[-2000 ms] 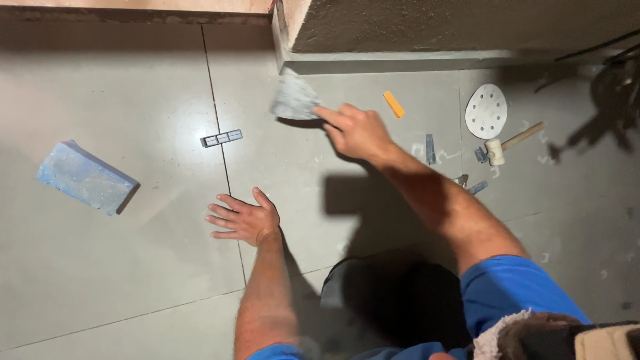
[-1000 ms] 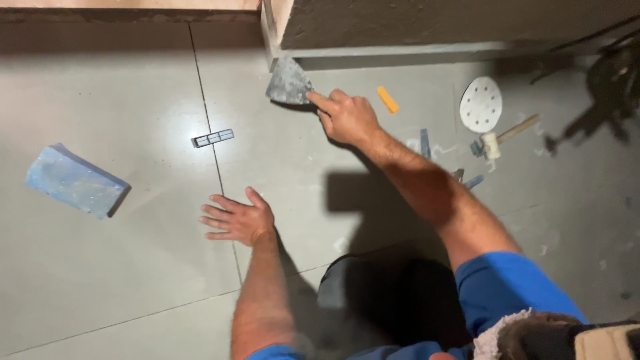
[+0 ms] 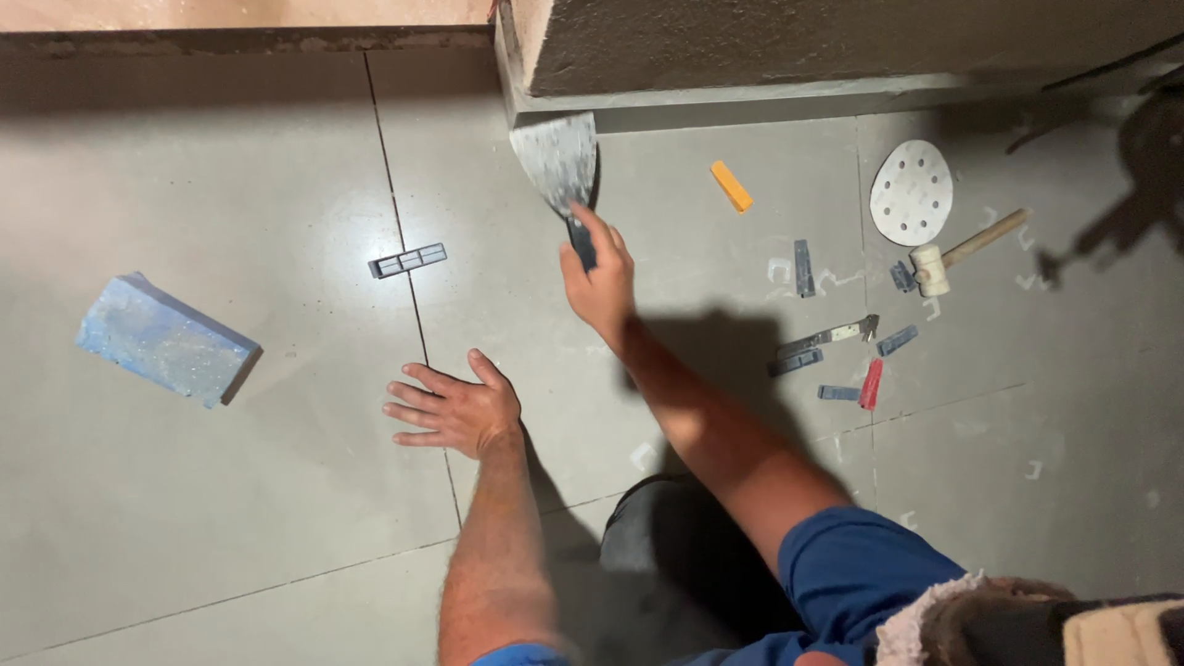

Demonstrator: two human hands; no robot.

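Observation:
My right hand [image 3: 601, 273] is closed around the dark handle of a wide putty knife [image 3: 557, 159]. The knife's whitish, spotted blade points away from me, its edge at the corner base of the wall [image 3: 592, 105]. Palm down with fingers spread, my left hand [image 3: 455, 407] rests on the large grey floor tiles [image 3: 305, 481], over the dark joint, and holds nothing. A grey plastic wedge [image 3: 408, 261] lies across that joint beyond the left hand. Farther left lies a blue foam-like block [image 3: 166, 339], its surface speckled.
At the right lie an orange wedge [image 3: 732, 187], a perforated white sanding disc [image 3: 912, 192], a white-headed mallet [image 3: 929, 270], a red wedge [image 3: 870, 385], several grey wedges [image 3: 804, 268] and a narrow tool with a worn pale patch [image 3: 832, 333]. A raised ledge [image 3: 240, 39] runs along the far side.
The putty knife in my right hand has turned, its blade now more upright and nearer the wall's corner base. My left hand remains spread on the tiles.

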